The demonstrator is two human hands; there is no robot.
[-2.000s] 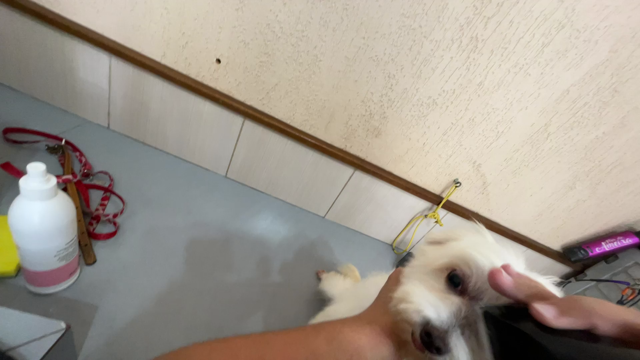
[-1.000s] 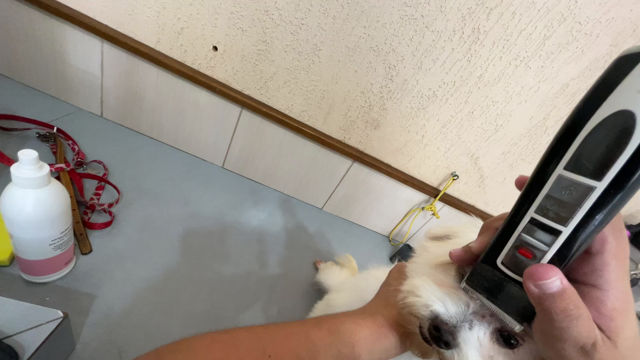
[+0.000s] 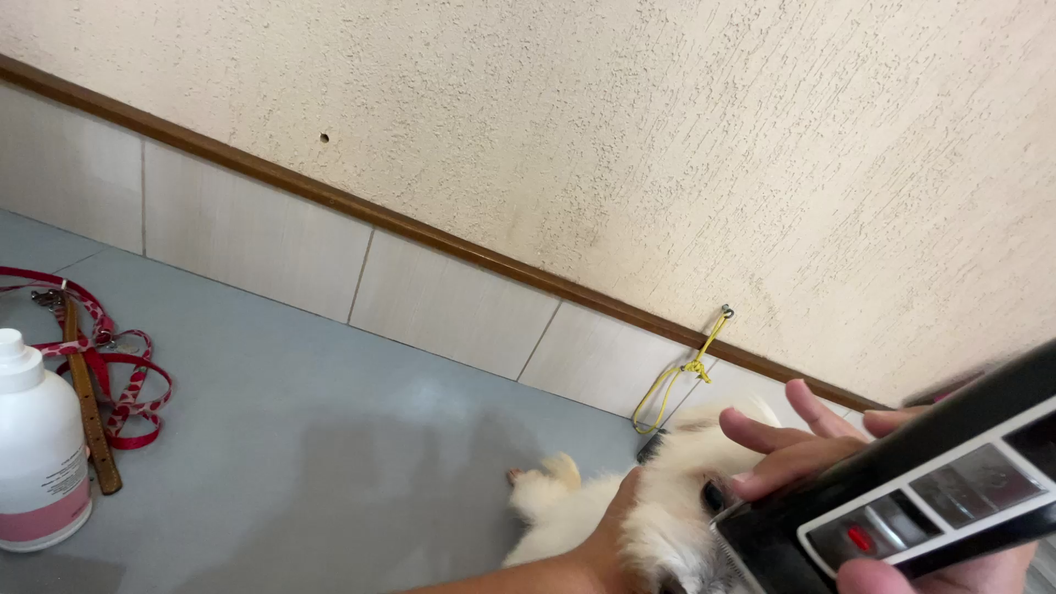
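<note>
A small white dog [image 3: 668,495] is at the lower right on a grey tabletop [image 3: 272,462], its body stretching behind its head. My left hand [image 3: 615,524] grips the fur at the side of the dog's head and neck; its fingers are mostly hidden. My right hand [image 3: 825,462] holds a black and silver electric hair clipper [image 3: 916,495] with a red button. The clipper's toothed blade lies against the dog's face, just below the eye. Some fingers of my right hand stretch over the top of the dog's head; the thumb is under the clipper body.
A white pump-type bottle [image 3: 37,454] with a pink band stands at the left edge. Behind it lie a red patterned leash [image 3: 136,396] and a brown leather collar [image 3: 87,404]. A yellow cord [image 3: 697,363] hangs from a hook on the textured wall [image 3: 511,124], above pale tiles.
The clipper, out of clear view two seconds ago and steeply upright one second ago, is now tilted lower toward the right. My left hand stays at the dog's head.
</note>
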